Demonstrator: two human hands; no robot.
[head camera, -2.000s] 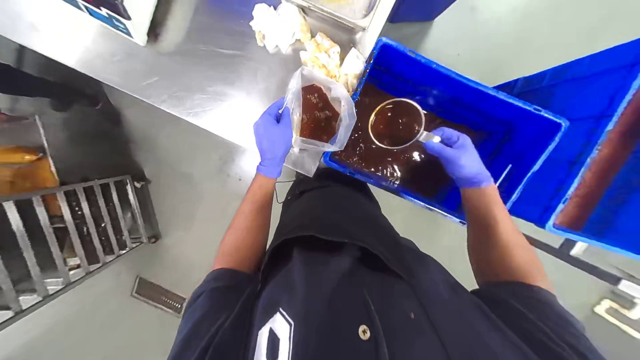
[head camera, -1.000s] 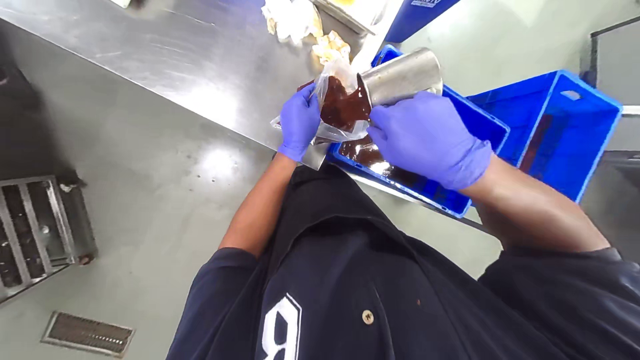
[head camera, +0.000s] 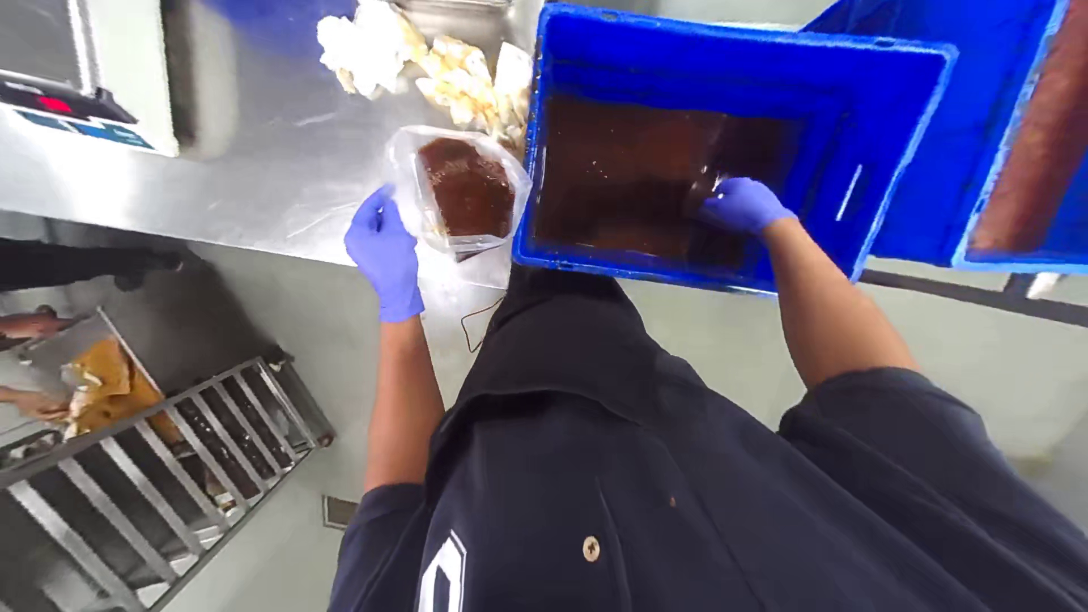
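My left hand (head camera: 387, 251), in a purple glove, is at the left edge of an open clear plastic bag (head camera: 472, 191) with dark red-brown liquid in it; whether the fingers grip the plastic cannot be told. The bag rests on the steel table (head camera: 280, 161) beside a blue plastic crate (head camera: 663, 270). Inside that crate is a pool of dark brown liquid (head camera: 629, 183). My gloved right hand (head camera: 744, 204) is low over the liquid at the crate's right part, closed on the handle of a metal cup, whose body is mostly hidden in the liquid.
Crumpled whitish and yellowish plastic (head camera: 463, 81) lies behind the bag. A scale (head camera: 85, 93) stands at the table's left. More blue crates (head camera: 926, 187) are at the right, one holding something reddish-brown. At lower left are a metal rack (head camera: 161, 484) and another person's hands (head camera: 38, 399) near orange-brown material.
One second ago my right hand tipped the metal cup over the bag; now it is down in the crate with the cup in the liquid. The view has shifted.
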